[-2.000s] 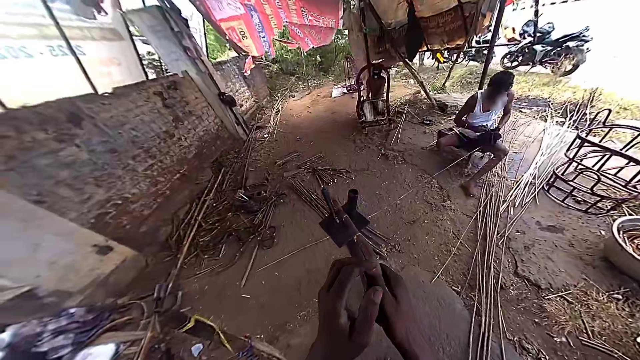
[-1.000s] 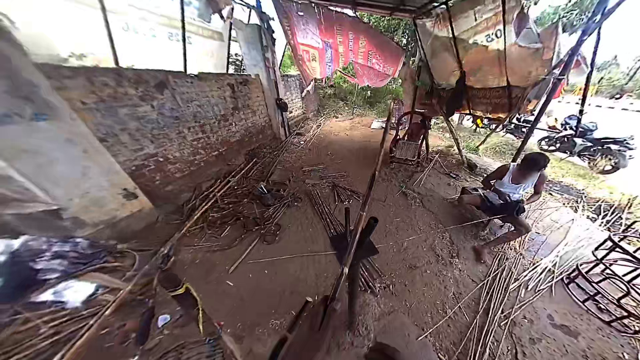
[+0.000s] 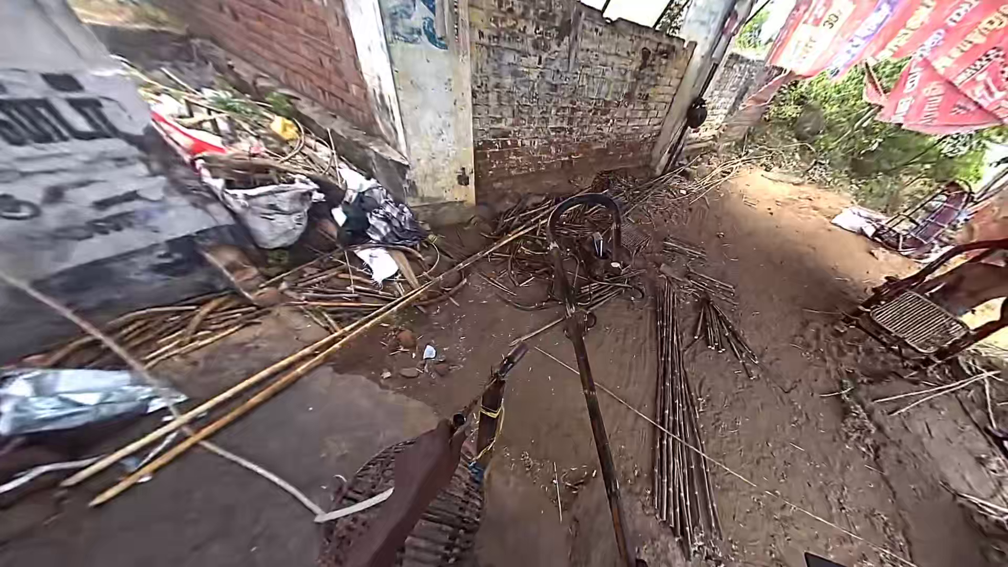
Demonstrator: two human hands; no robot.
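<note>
A blurred brown form, seemingly my left hand (image 3: 441,445) and forearm, reaches up from the bottom edge over a round slatted seat or stool (image 3: 445,520). Its fingers cannot be made out. Close to its tip are a dark round tube end and a short upright pole (image 3: 490,409) bound with yellow cord. To the right of it, a long dark cane rod (image 3: 587,378) rises from the bottom edge and curves into a hook at its top; what holds its lower end is out of view. My right hand is not in view.
Two long canes (image 3: 315,358) slant across the left. Bundled dark canes (image 3: 681,425) lie right of the rod, with coiled cane pieces beyond. A cane chair (image 3: 917,323) stands at the right edge. Filled sacks (image 3: 272,209) and a brick wall (image 3: 567,94) bound the left and back.
The view has swung far to the left. Both hands were together on a dark tool with a flat plate two seconds ago; that tool is now out of view. The hooked rod now stands in view.
</note>
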